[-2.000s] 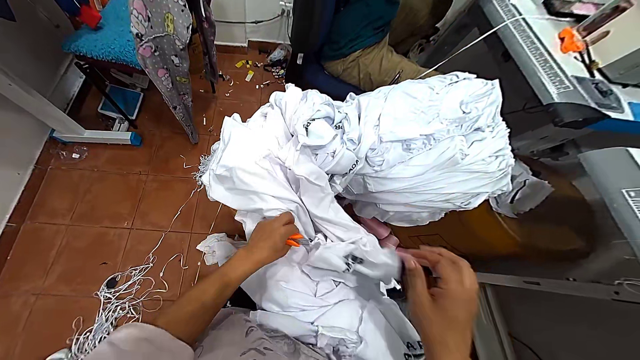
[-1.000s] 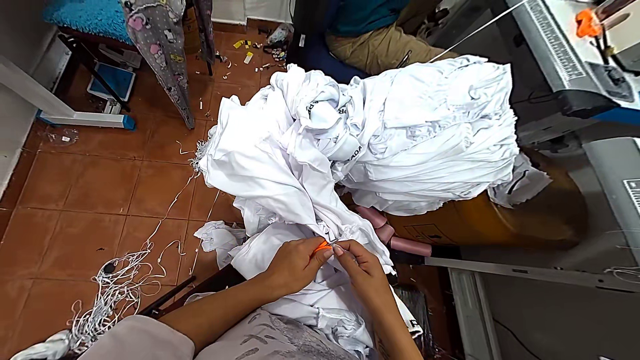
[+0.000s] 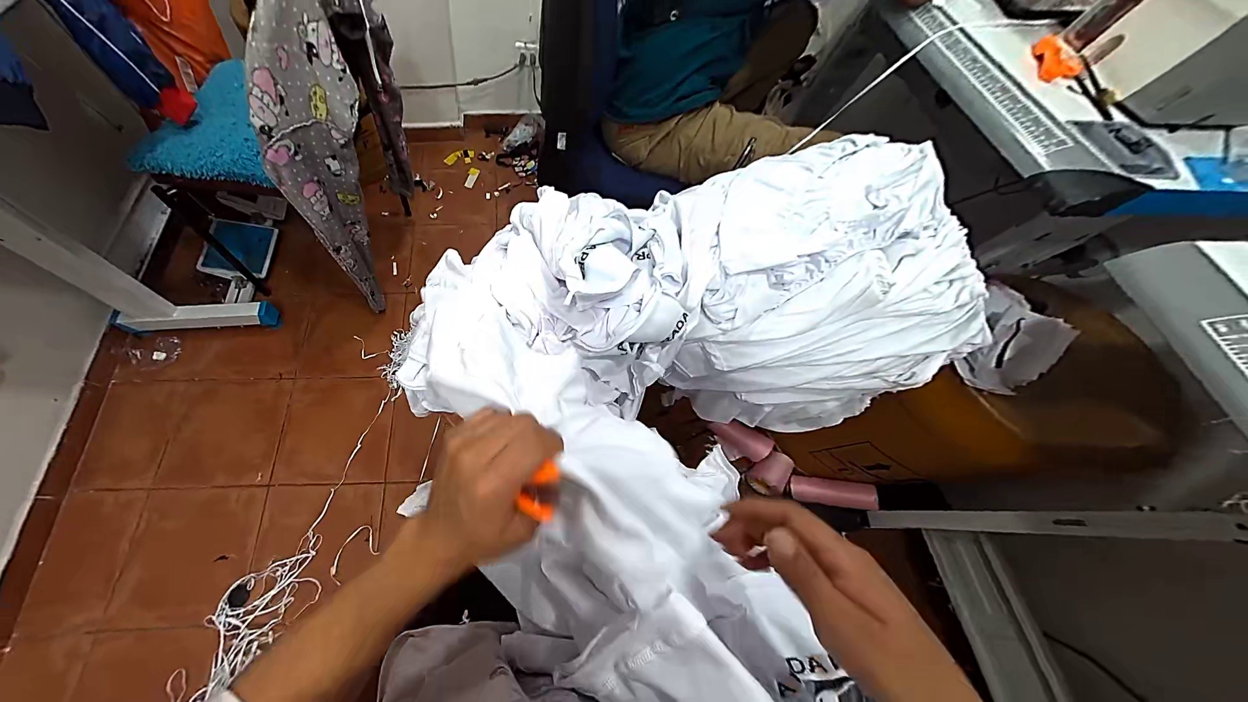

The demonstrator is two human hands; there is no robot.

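My left hand [image 3: 495, 485] is closed around a small tool with orange handles [image 3: 538, 490], likely thread snips; its blades cannot be made out. White printed fabric [image 3: 624, 546] hangs beside that fist and runs down over my lap. My right hand [image 3: 804, 561], blurred, is at the fabric's right edge with its fingers partly curled; whether it grips the cloth cannot be told. Beyond both hands lies a large heap of white garments [image 3: 829, 283], some bearing black lettering.
Pink thread cones [image 3: 834, 491] lie under the heap, by a brown box [image 3: 907, 429]. Loose white threads [image 3: 258, 609] trail over the tiled floor at left. A person in a teal top [image 3: 687, 58] sits beyond the heap. A sewing machine table [image 3: 1033, 107] stands at upper right.
My hands were together at the fabric one second ago; now they are apart, the left further left with the orange-handled tool, the right further right. The fabric between them has shifted.
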